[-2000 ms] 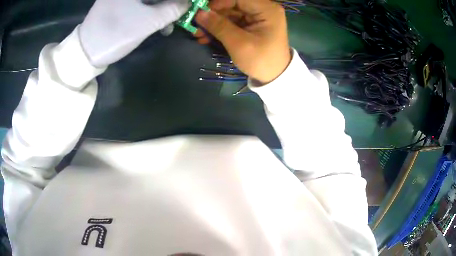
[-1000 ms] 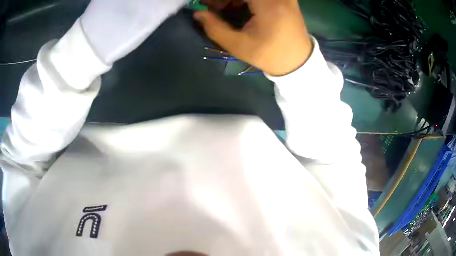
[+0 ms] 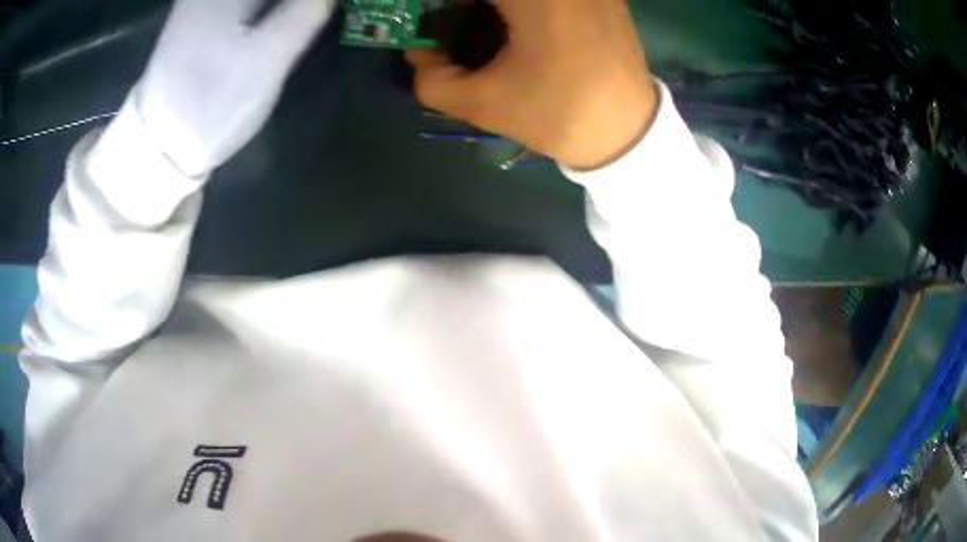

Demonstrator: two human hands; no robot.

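Note:
A green circuit board (image 3: 380, 23) shows at the top edge, cut off by it. My right hand (image 3: 541, 79), bare, grips the board's right end with its fingers curled; a dark round shape lies in the shadow of the fingers. My left hand (image 3: 228, 69), in a white glove, is left of the board with a gap between them. Its fingertips are cut off by the top edge, and whether it holds anything cannot be told. Thin blue wire ends (image 3: 463, 137) lie on the bench just below my right hand.
A thick bundle of black cords (image 3: 838, 127) lies on the green bench (image 3: 790, 249) at the right. A silvery wire (image 3: 64, 128) runs in from the left edge to my left wrist. Below the bench at the right are a curved green panel and a blue crate (image 3: 920, 413).
My left hand has moved left, away from the board, which it was touching earlier. The board has shifted left and shows more than one second ago. My right hand stays at its right end.

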